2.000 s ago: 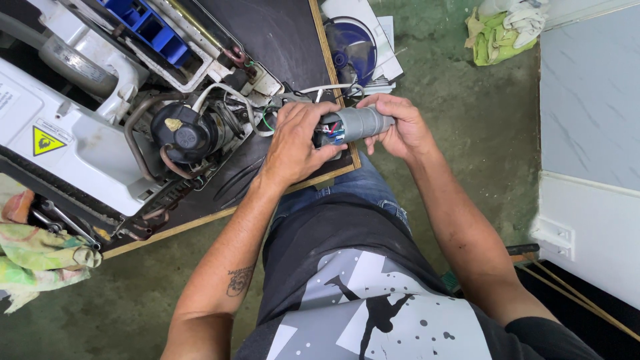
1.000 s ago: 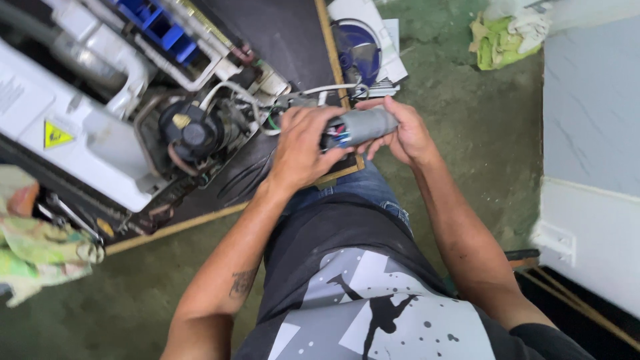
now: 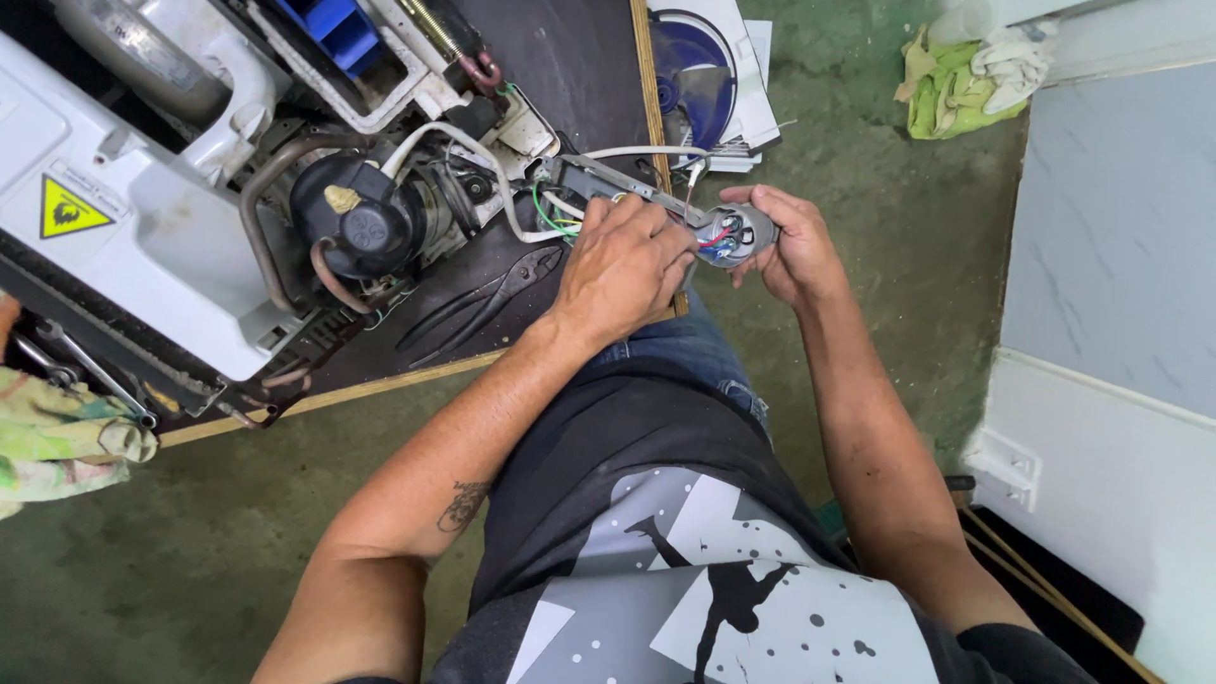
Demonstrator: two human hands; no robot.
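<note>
My right hand [image 3: 793, 242] holds a grey cylindrical capacitor [image 3: 736, 236] from its right side; the end with red and blue wires and terminals faces up toward me. My left hand [image 3: 627, 266] lies just left of it, over a grey metal bracket [image 3: 622, 180] and wires; its fingertips are partly hidden, so what they grip does not show. A green wire [image 3: 541, 204] and a white cable [image 3: 503, 190] run from there to the black compressor [image 3: 359, 214] of an opened air conditioner unit. Slip-joint pliers [image 3: 489, 299] lie on the dark tabletop below the bracket.
The white housing [image 3: 142, 209] with a yellow warning sticker fills the left. Wrenches [image 3: 95, 366] and a cloth [image 3: 57, 427] are at the lower left. Beyond the wood-edged table [image 3: 655, 85] sits a blue fan wheel [image 3: 698, 85]. Rags [image 3: 969, 76] lie on the floor near the wall.
The capacitor, earlier lying sideways between both hands, has turned so its wired end faces up. My left hand has shifted off it to the left, and the pliers are now plainly visible.
</note>
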